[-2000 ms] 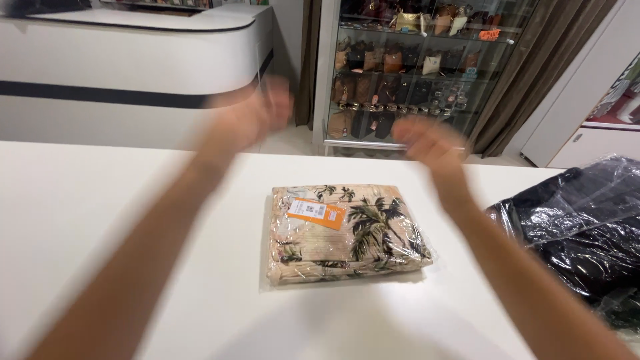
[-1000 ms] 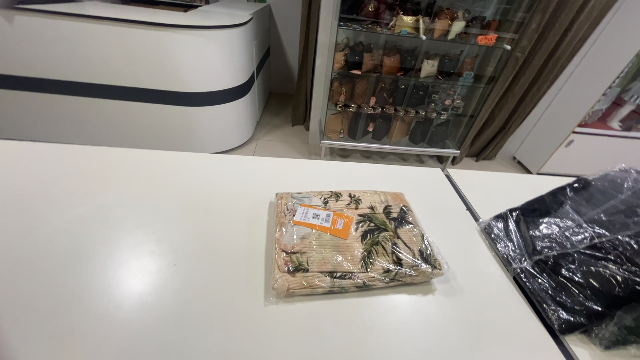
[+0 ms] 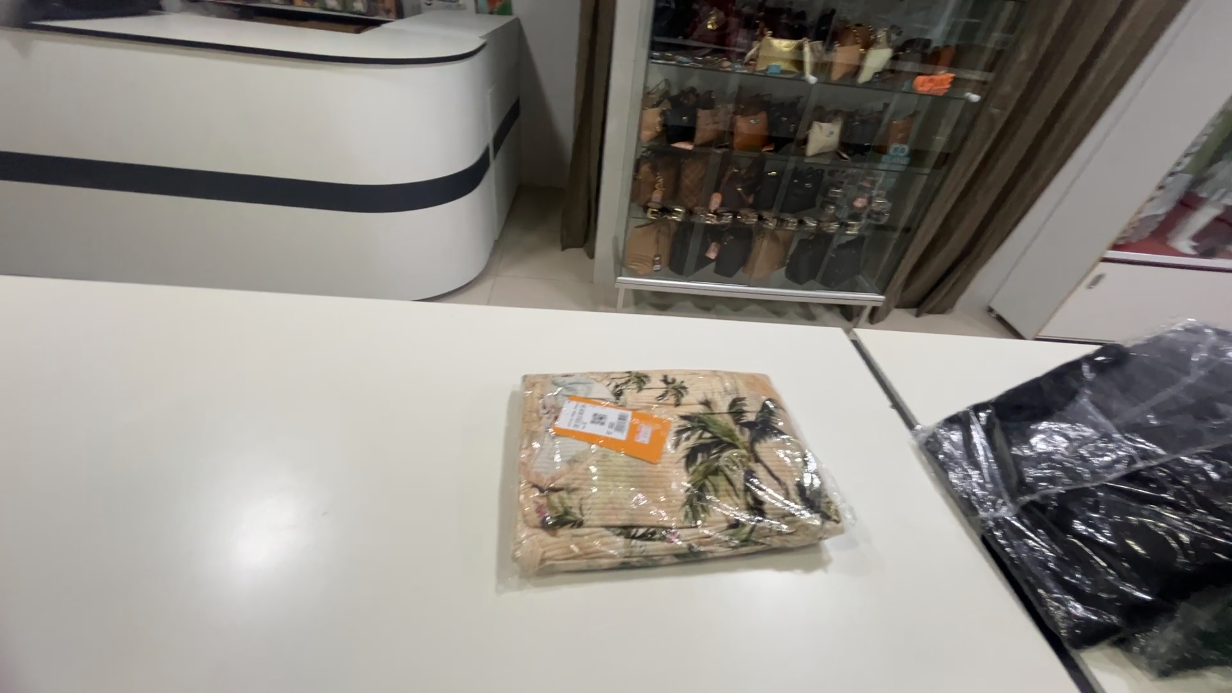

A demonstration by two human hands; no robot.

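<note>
Neither of my hands shows in the head view now. A folded garment with a palm-tree print (image 3: 674,472) lies flat in a clear plastic bag on the white tabletop (image 3: 289,462). Its cloth is beige and ribbed. An orange and white tag (image 3: 613,428) with writing and a printed code shows at its upper left. To the right, dark garments in clear plastic (image 3: 1107,481) lie across the seam between two tabletops, partly cut off by the frame's edge.
A narrow dark gap (image 3: 881,380) runs between the two tabletops. Beyond the table stand a curved white counter with a black stripe (image 3: 385,236) and a glass display case (image 3: 751,289) holding several handbags. Brown curtains (image 3: 587,125) hang beside the case.
Two seconds ago both my hands were raised, blurred, above and beyond the bagged garment; both have left the view. The garment remains on the table.
</note>
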